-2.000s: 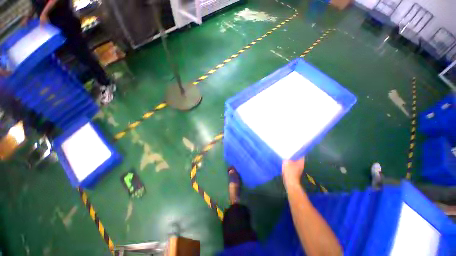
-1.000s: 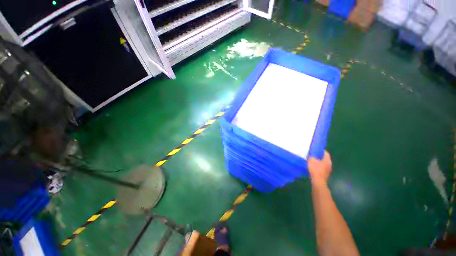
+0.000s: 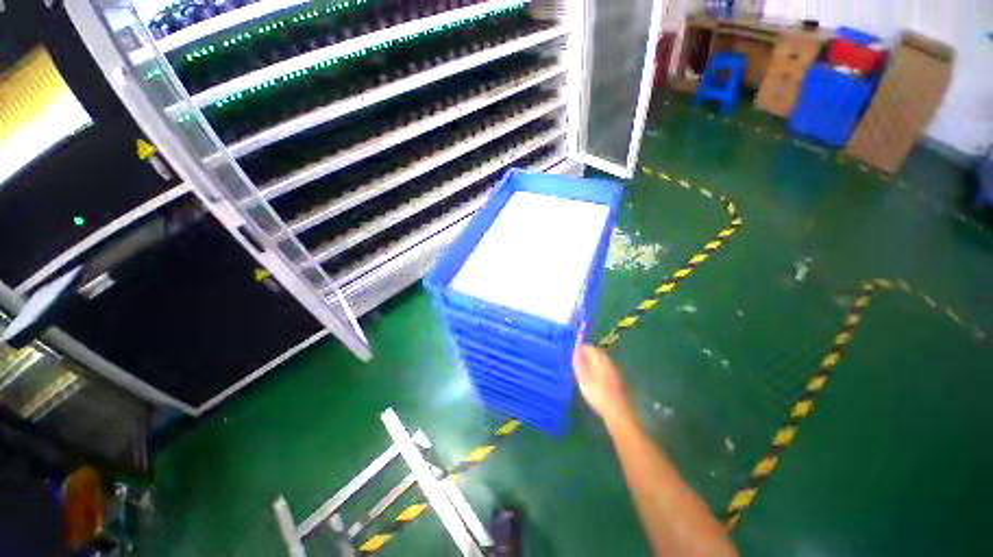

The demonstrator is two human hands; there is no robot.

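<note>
A tall stack of blue trays [image 3: 512, 359] stands on the green floor in the middle. The top tray [image 3: 490, 310] has a flat white liner or sheet inside. My right hand [image 3: 593, 375] is on the near right side of the stack at the upper trays, its fingers partly hidden against the tray wall. The arm comes in from the lower right. My left hand is not in view.
An open cabinet [image 3: 403, 103] with several shelves and green lights is behind the stack. Its glass doors [image 3: 615, 87] stand open. A pale metal frame [image 3: 436, 495] lies at lower front. A blue stool [image 3: 720, 82], desk and cardboard [image 3: 899, 103] are back right.
The stack now stands nearer the open cabinet, with my right hand still on it. The view has swung, bringing in more of the cabinet and the metal frame; the round floor base is gone from view.
</note>
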